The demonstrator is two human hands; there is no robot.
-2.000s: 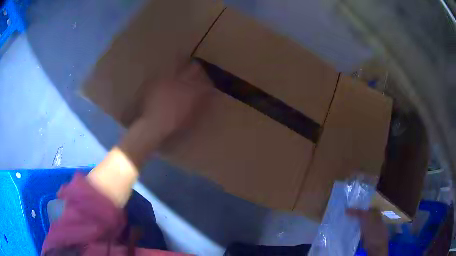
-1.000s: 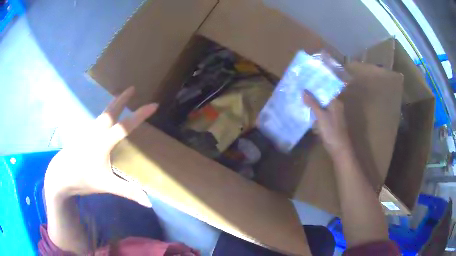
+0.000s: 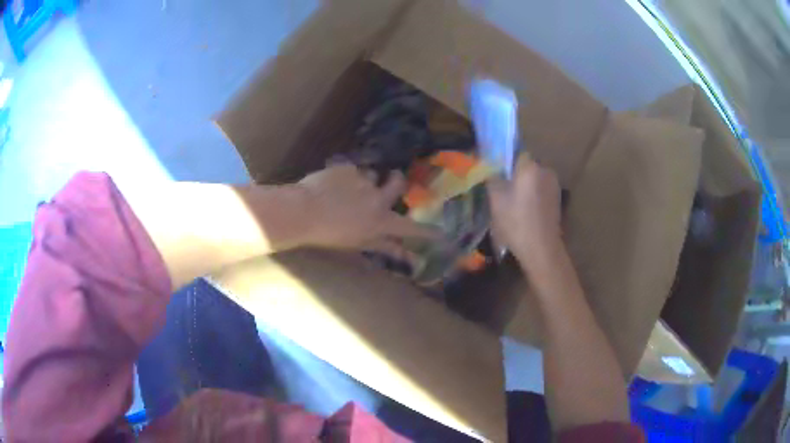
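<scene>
The open brown carton (image 3: 346,320) stands low in front of me with its flaps folded out. My left hand (image 3: 359,208) is inside it, fingers spread at the pale yellow bag (image 3: 446,186) with orange patches; whether it grips the bag is unclear from blur. My right hand (image 3: 524,203) is over the carton's right part and holds the white to pale blue packet (image 3: 495,121), seen narrow and upright. The fingertips of my right hand are near the yellow bag. Dark items (image 3: 390,125) lie at the carton's far left inside.
A second open brown carton (image 3: 715,260) stands at the right. A blue plastic stool (image 3: 745,389) is at the lower right. Blue plastic parts (image 3: 26,30) show at the upper left. My legs (image 3: 203,346) are below the near flap.
The carton, its flaps closed over two seconds ago, is open. My left hand has moved from the near-left flap into it. The packet has turned from broadside to narrow in my right hand.
</scene>
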